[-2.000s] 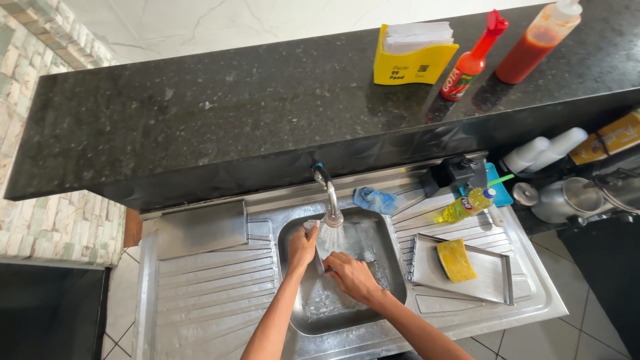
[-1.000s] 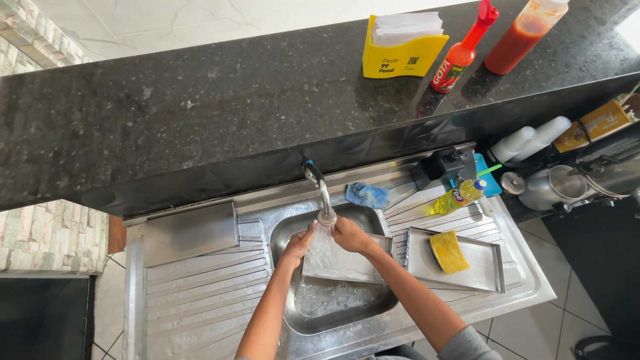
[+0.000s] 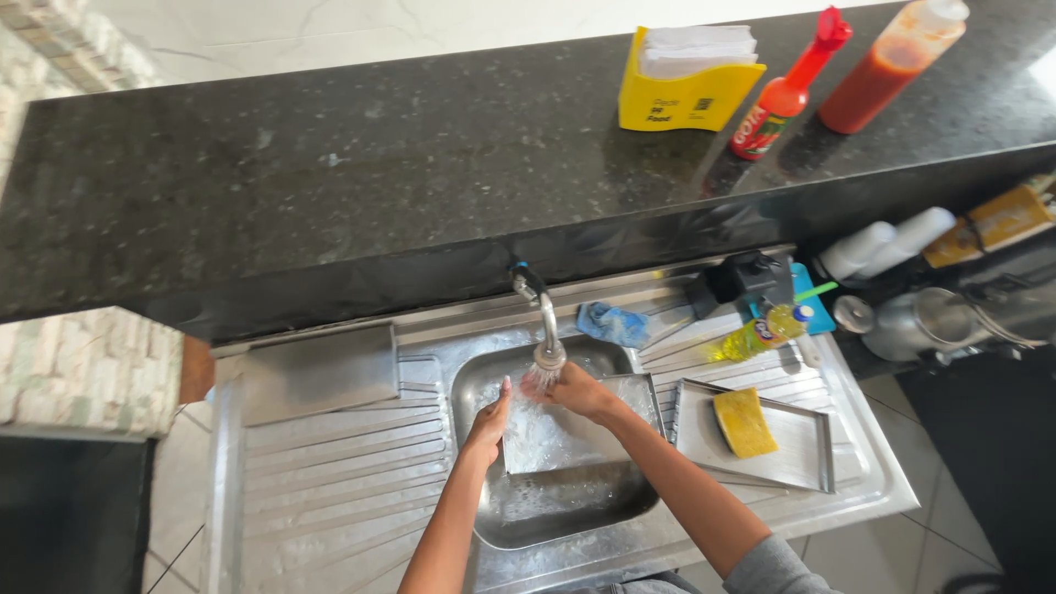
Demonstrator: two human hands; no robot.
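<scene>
My left hand (image 3: 490, 423) grips the left edge of a shallow rectangular metal tray (image 3: 577, 437), which lies over the steel sink basin (image 3: 569, 516). Water runs from the chrome faucet (image 3: 548, 318) onto the tray's upper left part. Under the stream, my right hand (image 3: 577, 391) touches the tray near its far edge; its fingertips are blurred by the water. A second metal tray (image 3: 796, 445) rests on the right drainboard with a yellow sponge (image 3: 745, 422) on it. A blue cloth (image 3: 613, 323) lies crumpled behind the basin, right of the faucet.
On the left drainboard (image 3: 338, 470) lies another metal tray or lid (image 3: 322, 371). A bottle of yellow-green liquid (image 3: 763, 332), a black container (image 3: 742, 285) and a metal pot (image 3: 920, 323) are at right. The raised dark stone counter (image 3: 371, 165) holds a yellow napkin holder (image 3: 689, 95) and sauce bottles (image 3: 771, 115).
Two seconds ago the tray was tilted up between my hands; it now lies flatter across the basin. Since one second ago, my left hand has moved down along its left edge.
</scene>
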